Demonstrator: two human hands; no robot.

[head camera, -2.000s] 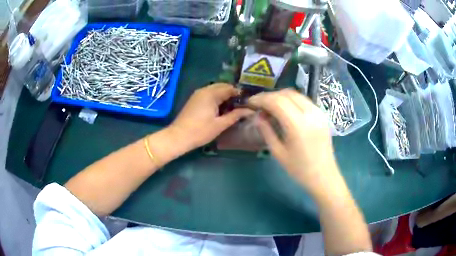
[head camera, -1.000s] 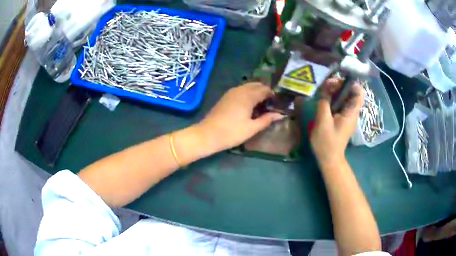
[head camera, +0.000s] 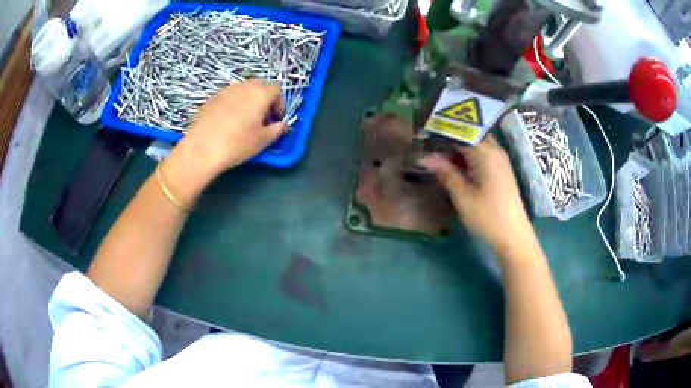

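My left hand (head camera: 236,125) is over the right part of the blue tray (head camera: 301,144), its fingertips pinched at a few slim metal parts (head camera: 291,114). Many more slim silvery parts lie heaped in the tray. My right hand (head camera: 481,186) is at the hand press (head camera: 496,45), with its fingers just below the warning label (head camera: 461,116). The fingers are bent round the fixture area over the brown base plate (head camera: 386,189); the fixture is mostly hidden and blurred. The press lever with its red ball knob (head camera: 652,89) points to the right.
A clear plastic box (head camera: 591,198) of similar parts stands right of the press. A white cord (head camera: 604,151) curves round it. A smaller clear box (head camera: 638,246) stands far right. A black smartphone (head camera: 91,189) and a clear bottle (head camera: 72,76) are at the left. Another clear box (head camera: 364,21) is behind the tray.
My left hand has moved from the fixture to the blue tray. My right hand has let go of the lever and moved to the fixture area. The lever has swung to the right.
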